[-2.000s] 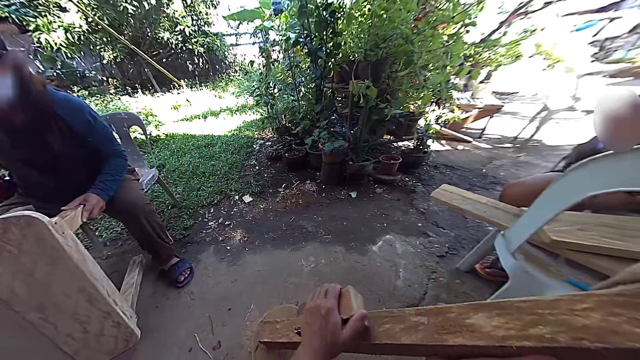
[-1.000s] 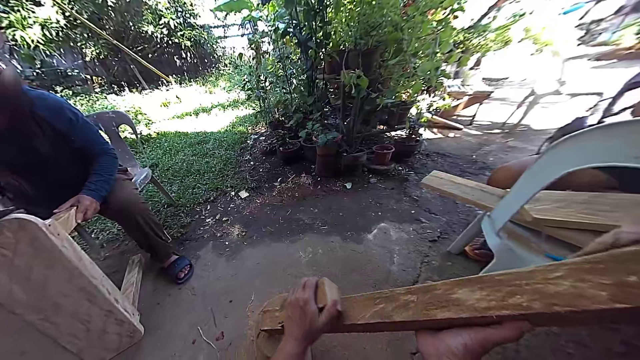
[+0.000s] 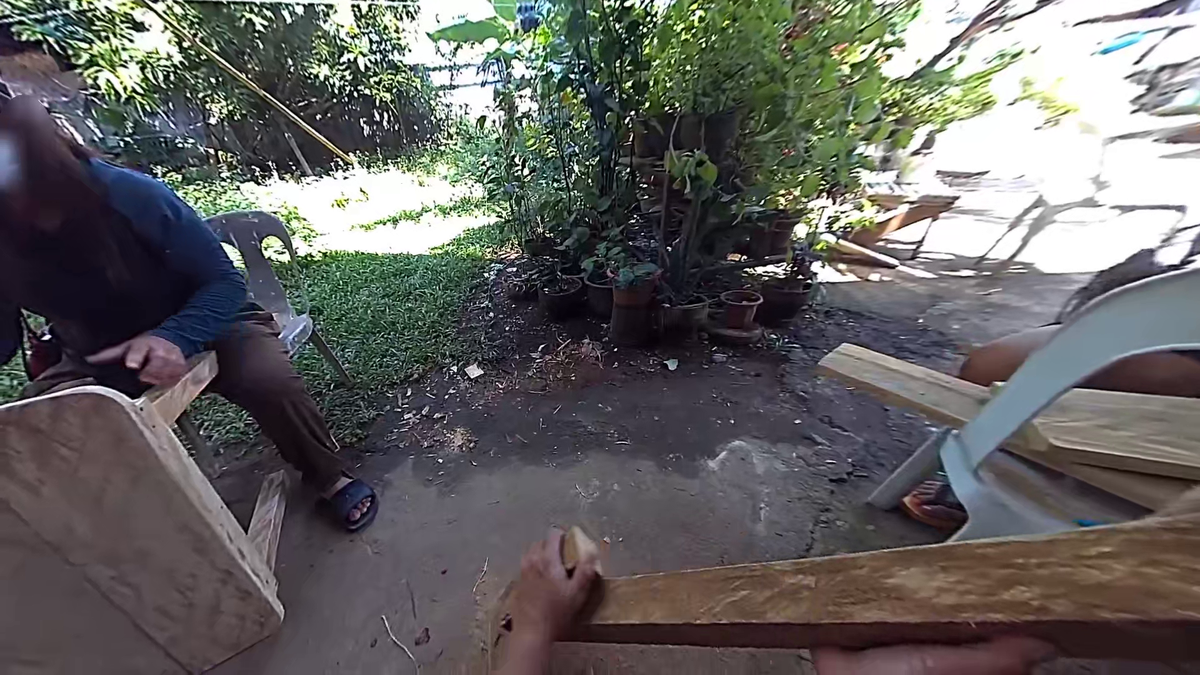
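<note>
A long wooden plank (image 3: 872,586) runs from the lower middle to the right edge. At its near-left end, my left hand (image 3: 553,581) has its fingers around a small pale block (image 3: 579,548), which looks like wood. The block is at the plank's end, and my hand partly hides it. Under the plank's lower edge, my right hand (image 3: 928,656) supports it from below, its fingers partly hidden by the wood and the frame's bottom.
A person (image 3: 141,253) sits at the left behind a wooden panel (image 3: 122,525), one hand on a wood piece. At the right stand a pale plastic chair (image 3: 1059,394) and more boards (image 3: 1106,431), with another person partly visible behind. Potted plants (image 3: 633,309) stand ahead on the ground.
My right hand, not visible two seconds ago, now shows under the plank. My left hand still holds the block at the plank's end. The view has shifted slightly.
</note>
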